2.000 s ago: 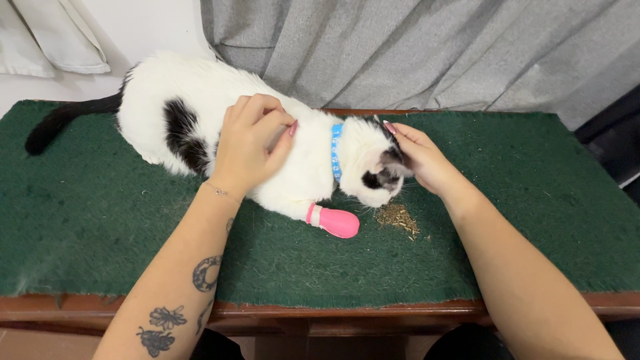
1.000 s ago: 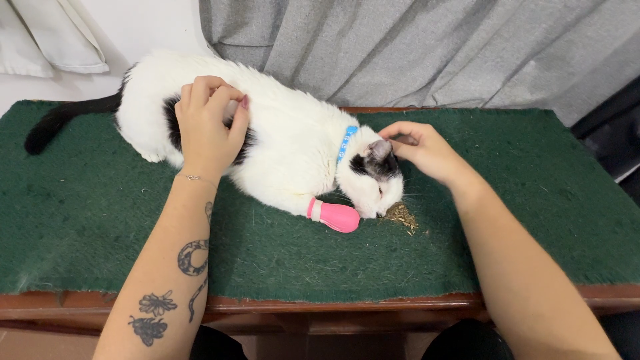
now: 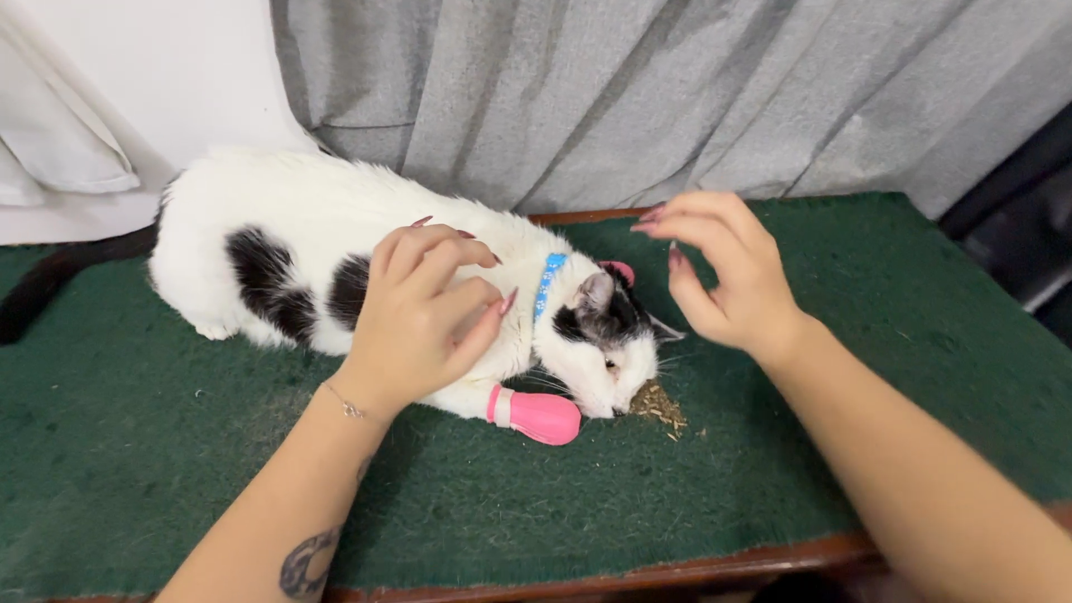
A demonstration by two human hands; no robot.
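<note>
A white cat with black patches (image 3: 452, 213) lies on its front on green felt-like cloth, its head low at the right. It wears a blue patterned collar (image 3: 548, 286) and a pink rubber boot (image 3: 544, 418) on the near front paw; part of another pink boot (image 3: 620, 270) shows behind its head. By its nose lies a small heap of dried plant bits (image 3: 660, 406). My left hand (image 3: 431, 314) is over the cat's shoulder with curled, parted fingers; whether it touches the fur is unclear. Right of the head, my right hand (image 3: 729, 272) is raised, holding nothing.
The green cloth (image 3: 209, 469) covers a wooden bench or table with a reddish-brown edge (image 3: 720, 571). Behind it hangs a grey curtain (image 3: 586, 92), with white fabric (image 3: 59, 117) at the left. Dark objects (image 3: 1022, 209) stand beyond the right end.
My left hand has left the cat's flank and moved toward its shoulder. My right hand has come away from its head. The view is closer. The far pink boot now shows.
</note>
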